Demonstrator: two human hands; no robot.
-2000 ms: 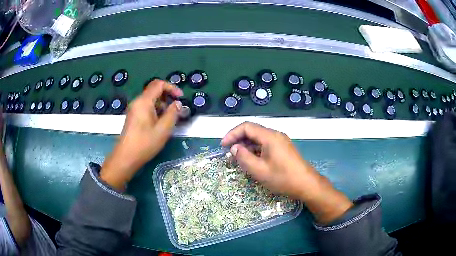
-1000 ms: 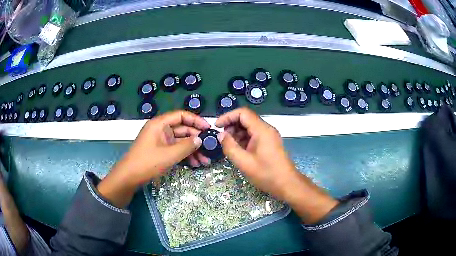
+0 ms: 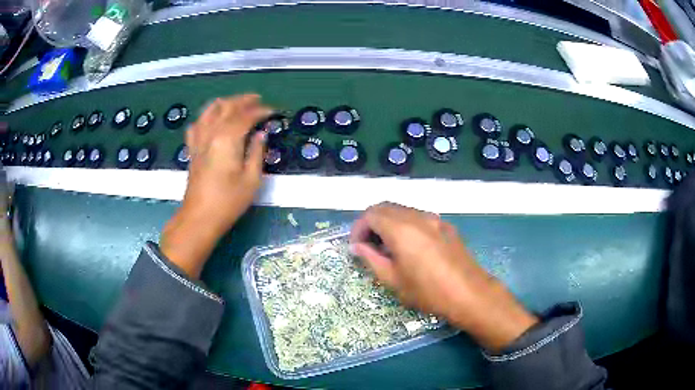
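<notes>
Black discs with grey round centres, likely small speaker units (image 3: 309,152), lie in loose rows on the green conveyor belt. My left hand (image 3: 228,148) is over the belt, its fingertips at discs near its right side; the fingers are blurred and I cannot tell whether they grip one. My right hand (image 3: 415,255) is over the upper right part of the clear parts tray (image 3: 263,343), fingers curled with the tips together. Whether a piece is between them is hidden. The tray is heaped with tiny pale pieces (image 3: 328,305).
The white belt edge rail (image 3: 472,196) runs between belt and green worktop. Two slivers (image 3: 292,219) lie behind the tray. A blue packet (image 3: 55,70) and clear bags (image 3: 114,38) are top left, a white pad (image 3: 602,63) top right. Another person's arm (image 3: 23,289) is at the left edge.
My hands have parted from the disc they held together in front of the rail. My left hand has moved up and left over the belt, my right hand down and right over the tray.
</notes>
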